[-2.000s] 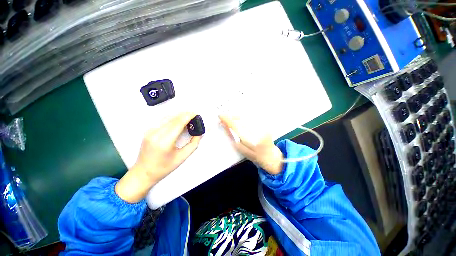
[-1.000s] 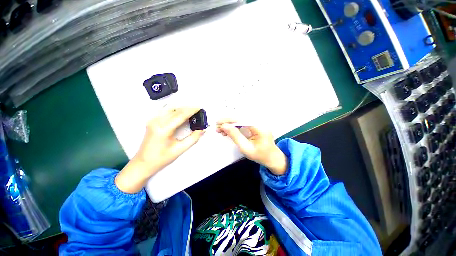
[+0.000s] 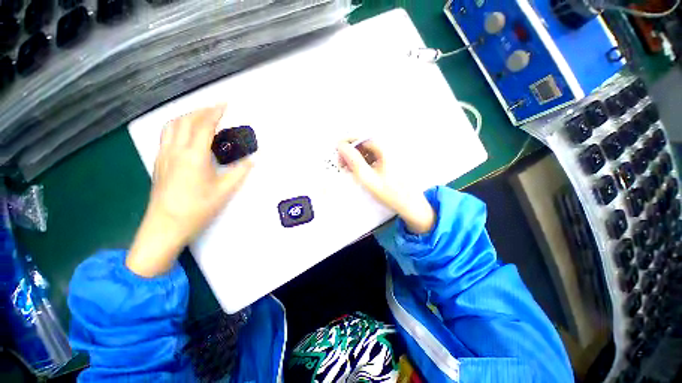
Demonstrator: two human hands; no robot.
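Observation:
A small black housing (image 3: pixel 295 212) lies flat on the white work board (image 3: pixel 389 75), its pale round mark facing up. Further up and left, my left hand (image 3: pixel 187 172) has its thumb and fingers around another dark housing shape (image 3: pixel 235 144); whether this is one unit or two overlapping is unclear. My right hand (image 3: pixel 376 178) is over the board's right half with fingertips together on a thin pale pen-like tool (image 3: pixel 363 142), mostly hidden by the fingers. Tiny dark specks (image 3: pixel 333 159) lie scattered just left of my right fingertips.
Stacked clear trays (image 3: pixel 187 56) line the board's upper left side. A blue control box (image 3: pixel 546 67) stands at upper right. A pocketed tray of black housings (image 3: pixel 628 202) is at the right. A white cable (image 3: pixel 449 53) reaches the board. Shiny plastic bags (image 3: pixel 34 299) lie at left.
The housing that my left hand held is now lying on the board. My left hand has moved up and left to the other dark shape. My right hand has moved slightly up and right.

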